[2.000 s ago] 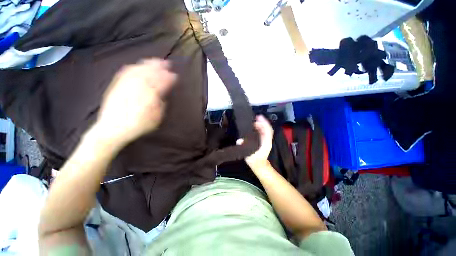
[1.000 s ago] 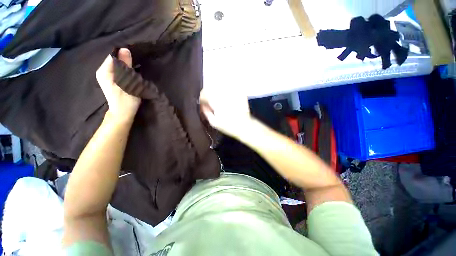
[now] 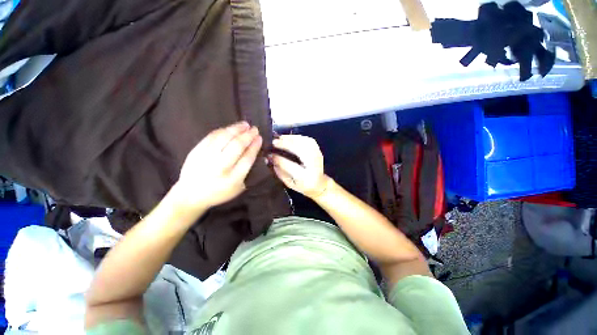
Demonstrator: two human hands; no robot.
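Observation:
The large dark brown garment covers the left of the white table and hangs over its front edge onto the lap. Its waistband runs down the garment's right edge, with fine gathers. My left hand lies on the garment beside the waistband, fingers close together and pointing at the band. My right hand grips the band's right edge with thumb and fingers. A small dark piece shows within my right hand; I cannot tell if it is cloth or a tool.
The white table bears a tan strip and bunched black fabric strips. Below it are a red-and-black backpack and a blue bin. White cloth lies at lower left.
My left hand has come down and right from the raised, gathered waistband. The band now lies straighter along the right edge. My right hand has moved slightly down and is now at the band.

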